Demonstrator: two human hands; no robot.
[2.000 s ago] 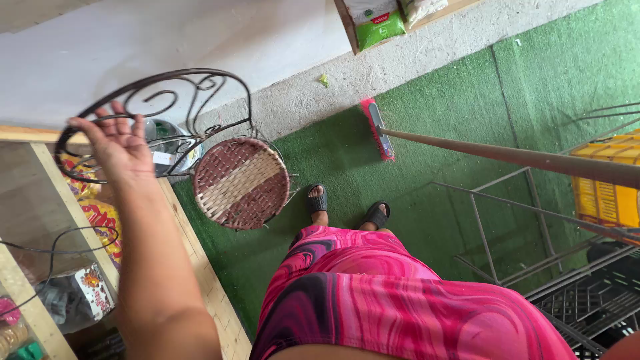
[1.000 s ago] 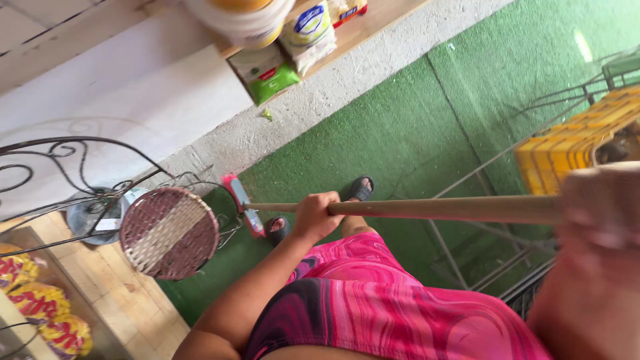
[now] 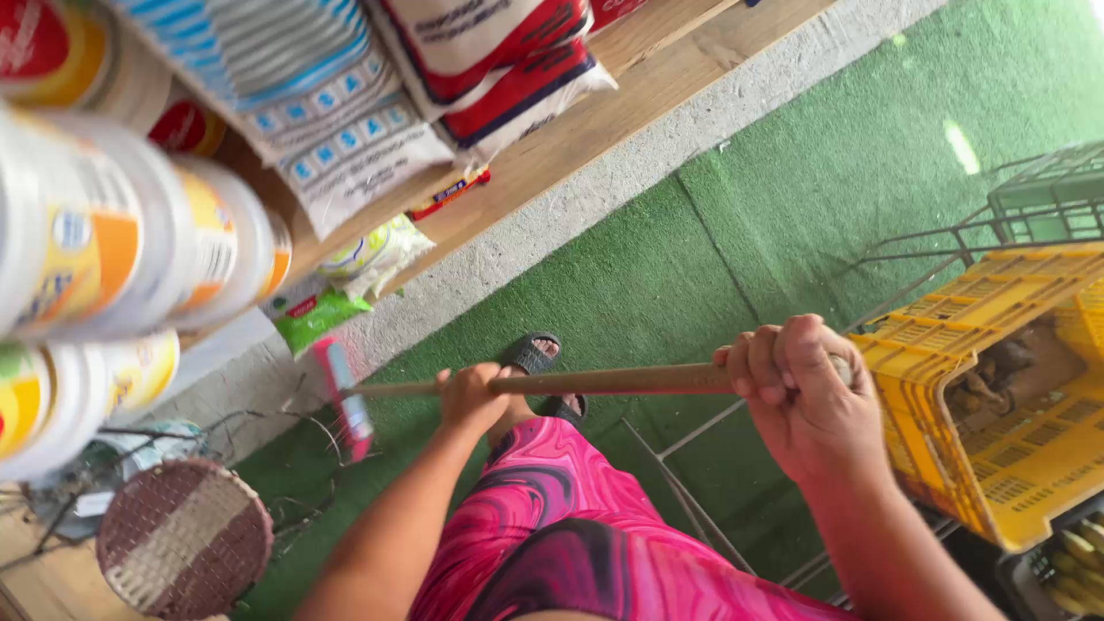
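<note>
Both my hands grip the wooden handle (image 3: 621,379) of a push broom, which runs almost level across the view. My left hand (image 3: 473,398) is closed round the handle nearer the broom head, in front of my feet. Near the handle's end, my right hand (image 3: 798,379) holds on with its fingers wrapped over. The pink and grey broom head (image 3: 347,401) rests on the green turf carpet (image 3: 604,297), close to the concrete edge. Its bristles are blurred.
A round woven stool seat (image 3: 184,539) with wire framework stands at lower left. Wooden shelves (image 3: 552,172) hold bagged goods and white tubs (image 3: 129,224) at upper left. A yellow plastic crate (image 3: 931,345) and metal racks are at right. A concrete ledge (image 3: 483,259) borders the carpet.
My left hand held the metal chair's back two seconds ago; it let go and took the broom handle. The view has shifted toward the shelves.
</note>
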